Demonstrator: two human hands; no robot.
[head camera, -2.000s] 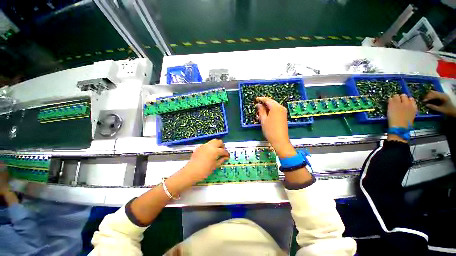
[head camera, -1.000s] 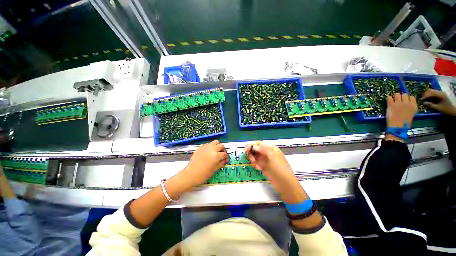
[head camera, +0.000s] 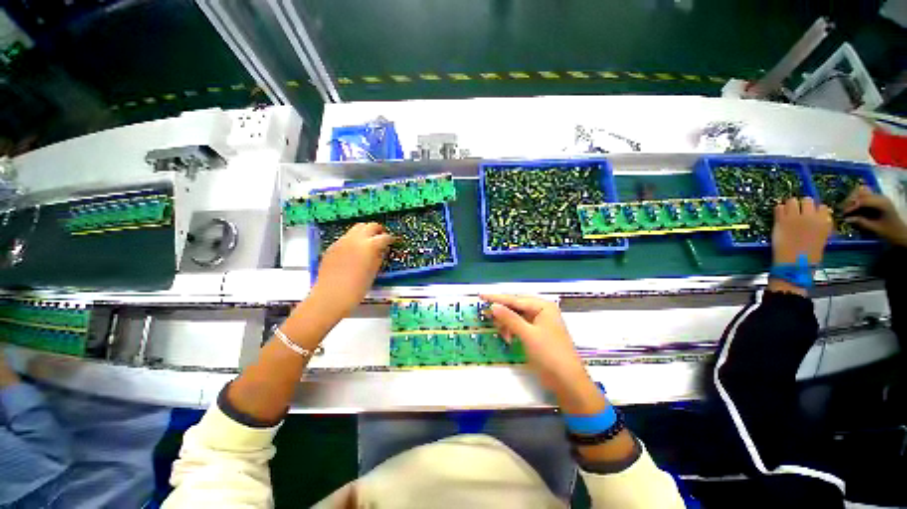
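Note:
A green PCB panel (head camera: 443, 333) lies on the conveyor rails in front of me, with small dark parts standing on it. My left hand (head camera: 355, 260) is over the left blue component bin (head camera: 423, 244), fingertips down among its small dark parts; whether it pinches one cannot be told. My right hand (head camera: 530, 328) is at the right end of the panel, fingertips at its upper boards; a held part cannot be made out. Another PCB panel (head camera: 368, 199) lies across the back of the left bin. The middle component bin (head camera: 542, 204) holds similar dark parts.
A PCB panel (head camera: 664, 217) bridges the middle and right bins. Another person's hand (head camera: 802, 234) is at the right bins, with a further hand (head camera: 873, 213) beyond. A grey handwheel (head camera: 213, 241) and a small blue box (head camera: 365, 142) are at left and behind. Panels also lie far left.
My left hand has moved from the conveyor panel up to the left bin. My right hand went from the middle bin to the panel and remains there, slightly farther right than a second ago.

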